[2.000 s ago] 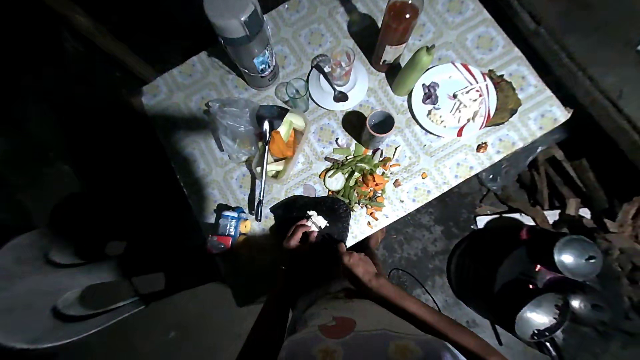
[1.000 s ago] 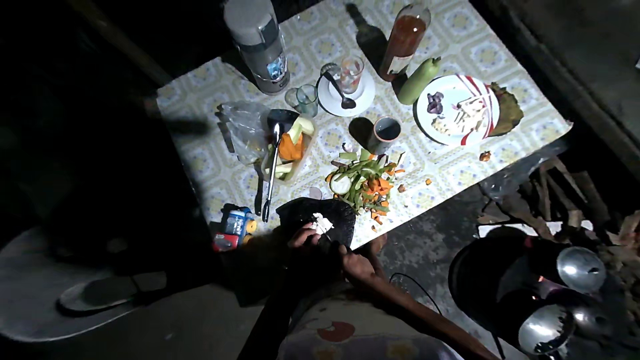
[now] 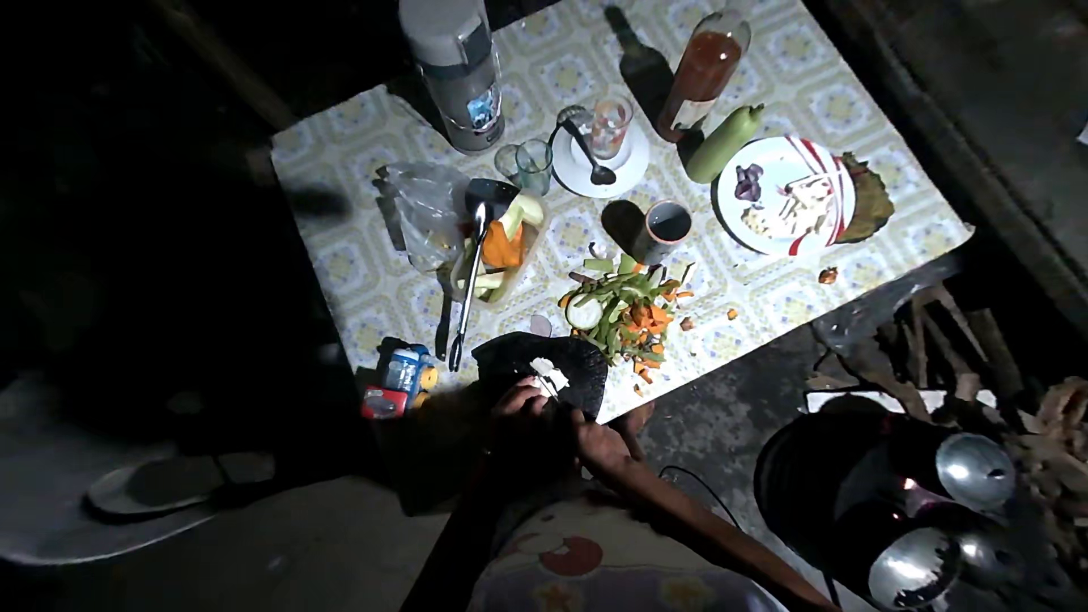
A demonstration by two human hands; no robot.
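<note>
My left hand [image 3: 520, 399] grips a small white piece of food [image 3: 548, 375] over a black board or tray [image 3: 585, 374] at the table's near edge. Close beside it on the right, my right hand [image 3: 597, 440] is closed on something dark and thin, perhaps a knife, mostly hidden in shadow. A heap of green and orange vegetable peelings [image 3: 633, 313] lies just beyond the black board. To the left, a plastic container [image 3: 529, 255] holds cut pale-green pieces and an orange piece [image 3: 504, 246], with a metal ladle [image 3: 470, 285] lying across it.
On the patterned table [image 3: 765, 310] stand a flask [image 3: 459, 81], a bottle [image 3: 705, 72], a dark-filled cup [image 3: 666, 228], glasses and a saucer [image 3: 629, 166]. A green vegetable [image 3: 725, 144] lies beside a plate of cut food [image 3: 769, 229]. Metal pots [image 3: 973, 470] and firewood [image 3: 965, 336] are at lower right.
</note>
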